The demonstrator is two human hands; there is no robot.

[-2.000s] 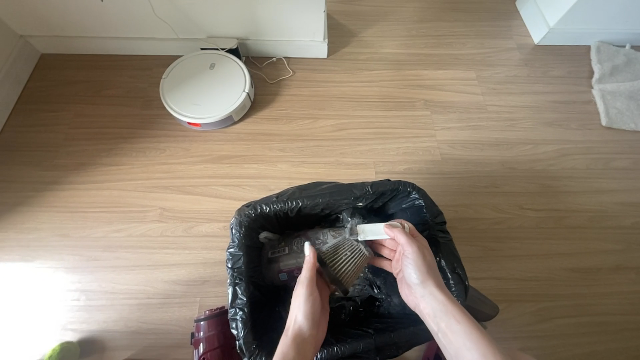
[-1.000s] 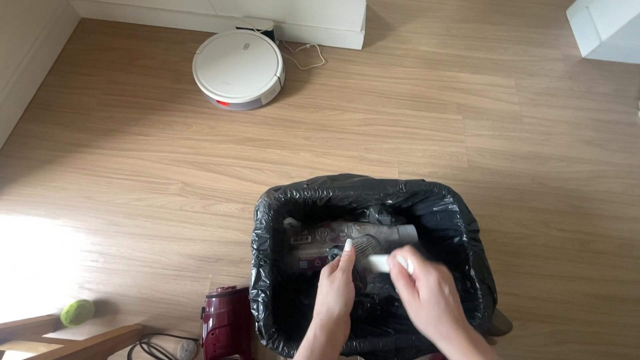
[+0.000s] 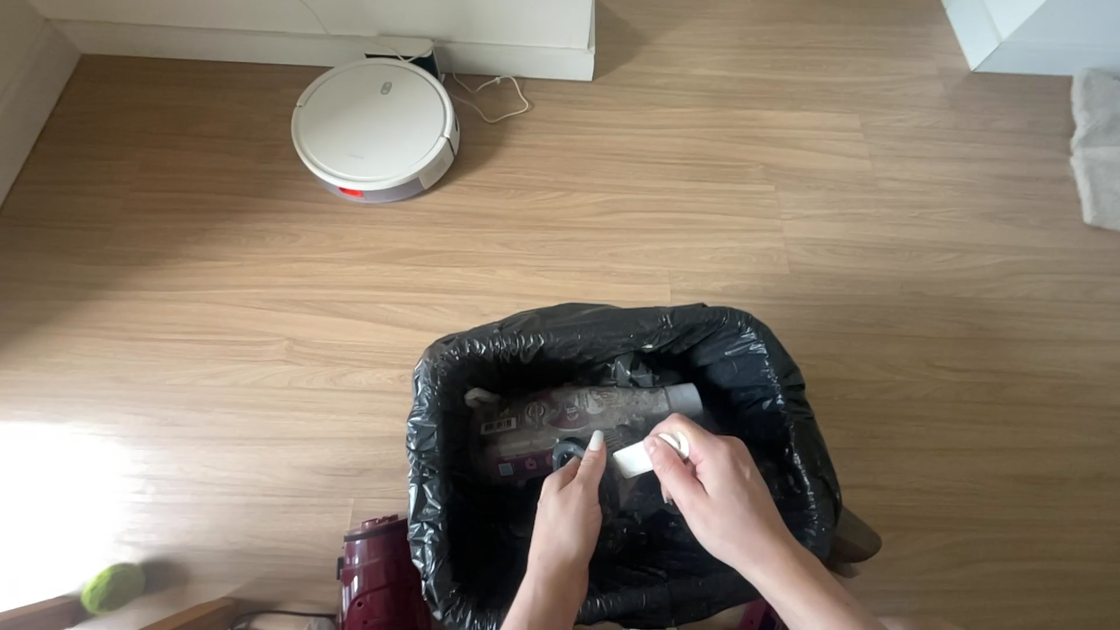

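Both hands are over a bin lined with a black plastic bag [image 3: 569,331]. My right hand [image 3: 713,481] grips a small white tool with a flat end [image 3: 633,458], seemingly a brush, its far side hidden. My left hand [image 3: 573,499], thumb up, holds a pleated filter with a dark round rim [image 3: 569,450]; the hands and the dark bin hide most of it. Beneath them in the bin lies a dusty, clear plastic package or bottle with printed labels [image 3: 560,416] and a grey end [image 3: 684,400].
A white robot vacuum [image 3: 376,127] sits at its dock by the wall, a white cable [image 3: 503,101] beside it. A dark red vacuum part [image 3: 381,573] stands left of the bin. A green ball [image 3: 114,588] is at lower left, a grey cloth [image 3: 1098,149] at far right.
The filter's pleats, plainly seen two seconds ago, are now mostly hidden as it sits lower and turned. The white tool has moved from above the filter to beside my left thumb.
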